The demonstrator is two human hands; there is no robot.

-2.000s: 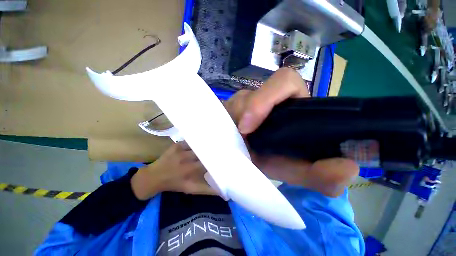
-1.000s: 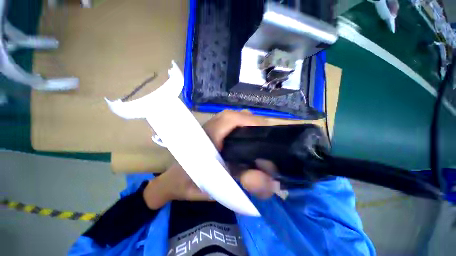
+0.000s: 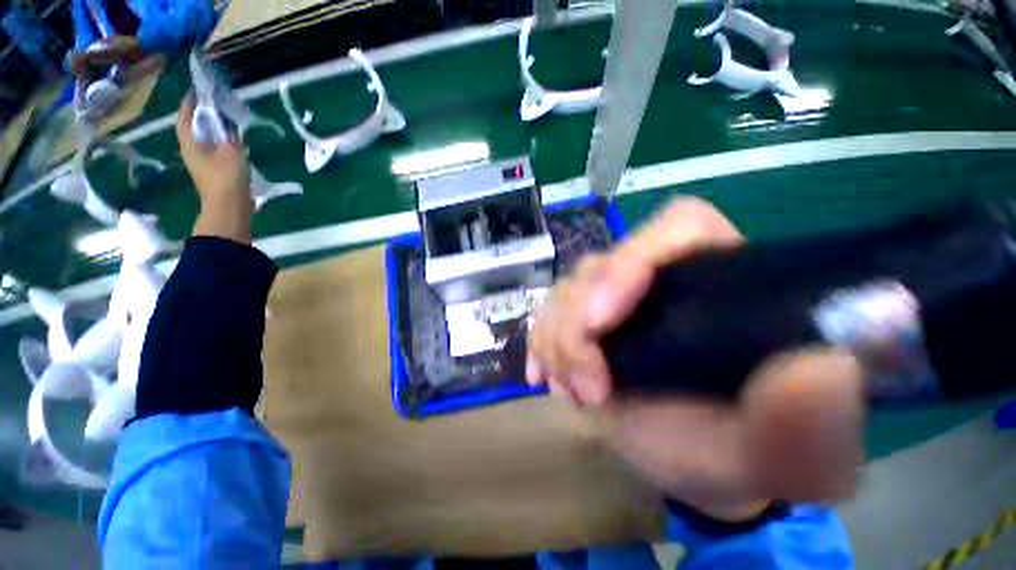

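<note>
My left hand [image 3: 218, 184] is stretched out to the far left over the green surface, its fingers around a white plastic housing [image 3: 212, 120]. Much of the grip is small and hard to see. My right hand [image 3: 668, 334] is close to the camera at the right, blurred, closed around the thick black electric screwdriver [image 3: 780, 312] with a silvery label. The screwdriver's bit is not visible.
A blue tray [image 3: 399, 367] holds the grey screw feeder [image 3: 486, 228] on brown cardboard [image 3: 334, 445]. White housings [image 3: 345, 139] lie along the green surface [image 3: 691, 178]; several more are heaped at left [image 3: 84, 390]. A grey post [image 3: 632, 100] stands behind the tray. Another person's hands [image 3: 106, 56] show at top left.
The view has lifted towards the green surface. My left hand has moved from the chest area to the far left. The white housing is no longer beside the screwdriver, which my right hand still holds.
</note>
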